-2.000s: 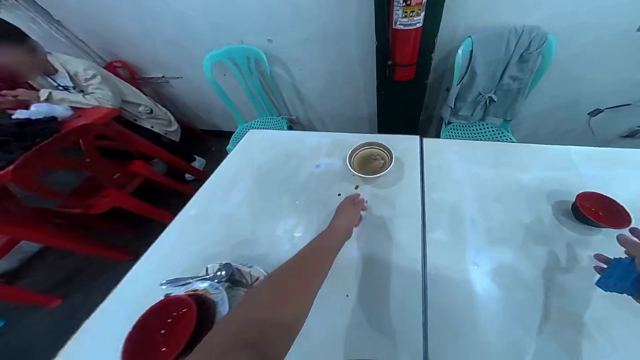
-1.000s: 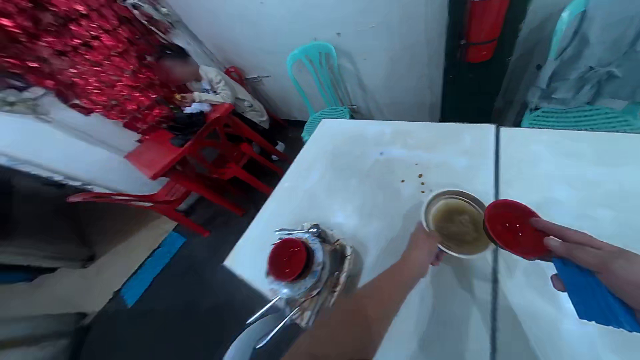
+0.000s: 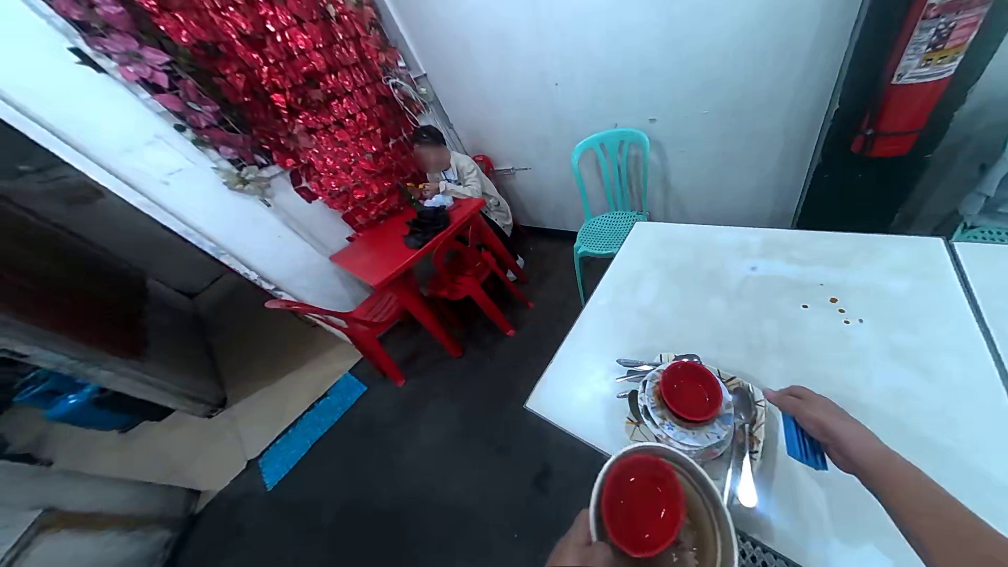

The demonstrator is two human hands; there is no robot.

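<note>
At the bottom, my left hand (image 3: 581, 546) grips the rim of a metal bowl (image 3: 715, 504) of brownish liquid, with a red bowl (image 3: 643, 504) sitting inside it. My right hand (image 3: 827, 429) holds a folded blue cloth (image 3: 803, 445) at the right side of a patterned tray (image 3: 759, 441); its fingertips are by the tray's edge. On that tray stand stacked plates (image 3: 665, 421) topped by another red bowl (image 3: 691, 391). Spoons (image 3: 743, 449) and other cutlery (image 3: 639, 368) lie at both sides of the stack.
The white table (image 3: 709, 276) has several small brown spots (image 3: 841, 310) on it. Behind stands a teal plastic chair (image 3: 610, 197). Further left, a person (image 3: 465, 177) sits at a red table (image 3: 378, 256) with red chairs (image 3: 358, 323). A fire extinguisher (image 3: 906, 102) is at the upper right.
My left hand has brought the metal bowl from the table toward the tray. The red bowl, in my right hand a second ago, is now inside it. The view has swung left.
</note>
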